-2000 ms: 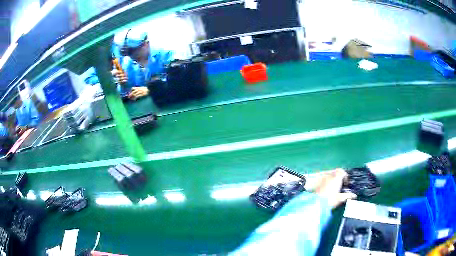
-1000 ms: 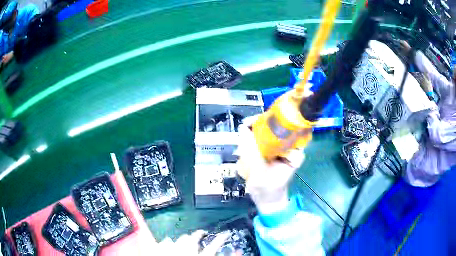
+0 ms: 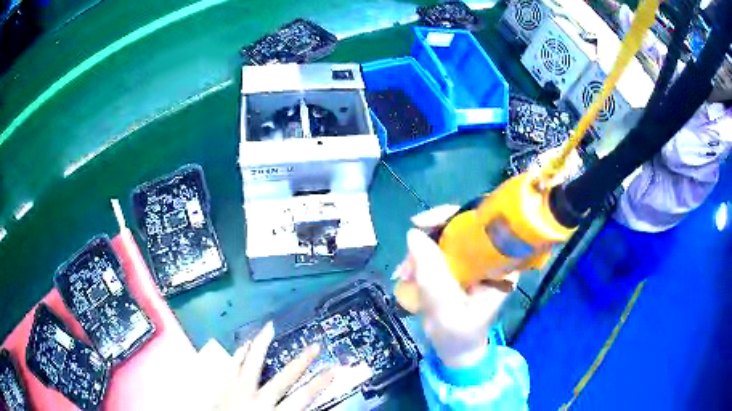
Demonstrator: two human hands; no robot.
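Note:
My right hand [image 3: 453,301] is closed around the orange-yellow electric screwdriver [image 3: 502,234], right of the screw feeder. The tool's tip is hidden by the hand. Below the feeder lies a black housing [image 3: 393,321] with a circuit board [image 3: 341,329] in it. My left hand [image 3: 281,377] lies with spread fingers over the board's lower left part; whether it grips anything is hidden. The white-grey screw feeder [image 3: 309,172] stands behind the housing.
Several housings with boards lie on and beside the pink mat [image 3: 152,321] at left. Blue bins [image 3: 473,80] stand behind the feeder, one with dark screws. Fan units [image 3: 554,56] and more boards [image 3: 538,120] are at right, near a person's sleeve [image 3: 674,172]. A black cable hangs at right.
The view has shifted right and down. The right hand with the screwdriver has moved from the feeder's front to its right side. The left hand and the housing show more fully.

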